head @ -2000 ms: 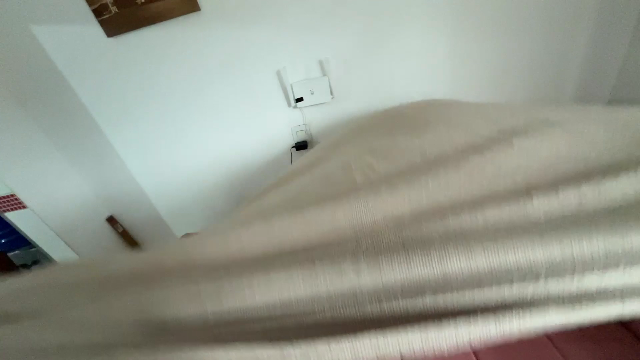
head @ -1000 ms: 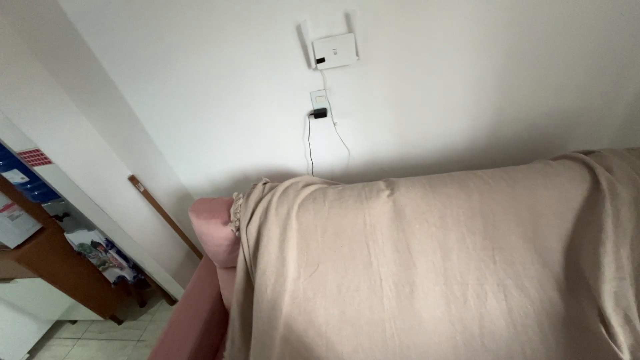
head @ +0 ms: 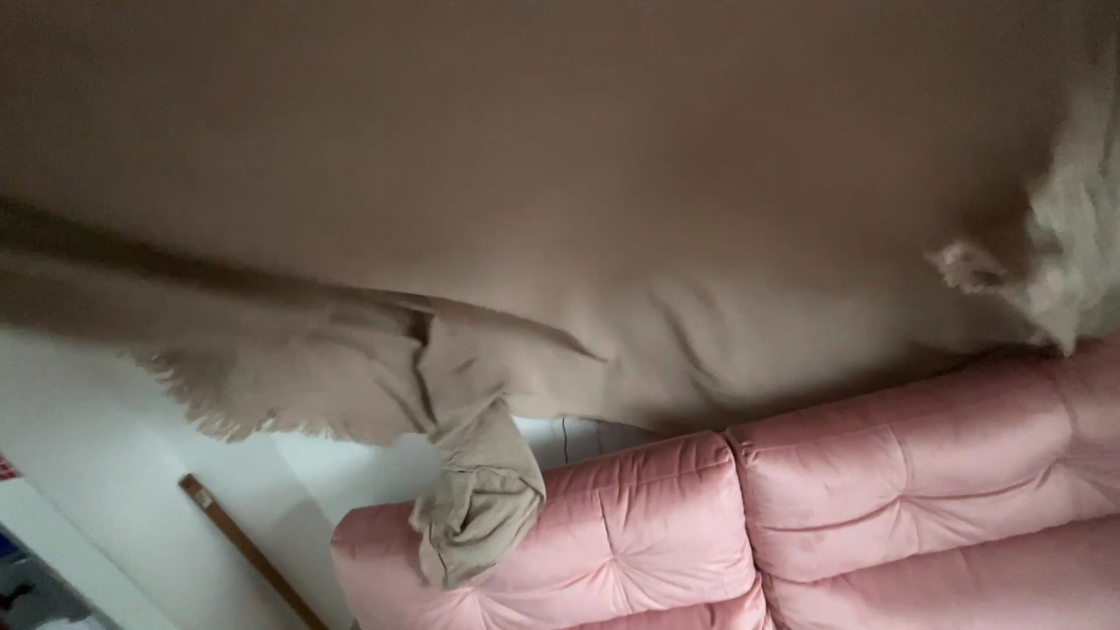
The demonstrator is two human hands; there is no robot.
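A large beige fabric throw with frayed edges (head: pixel 542 192) is spread in the air across the upper part of the view, partly blurred. One bunched end of it hangs down over the left part of a pink tufted sofa's backrest (head: pixel 831 490). At the right, a fringed edge of the throw hangs near the top of the backrest. Neither my left hand nor my right hand can be seen.
A white wall (head: pixel 376 472) stands behind the sofa, with a thin dark cable (head: pixel 564 440) on it. Left of the sofa a brown wooden strip (head: pixel 249 551) leans at a slant. Part of a shelf with items shows at the lower left edge.
A second ago the throw lay over the sofa's backrest; now most of it is up in the air and the pink cushions show. The throw hides the white router on the wall.
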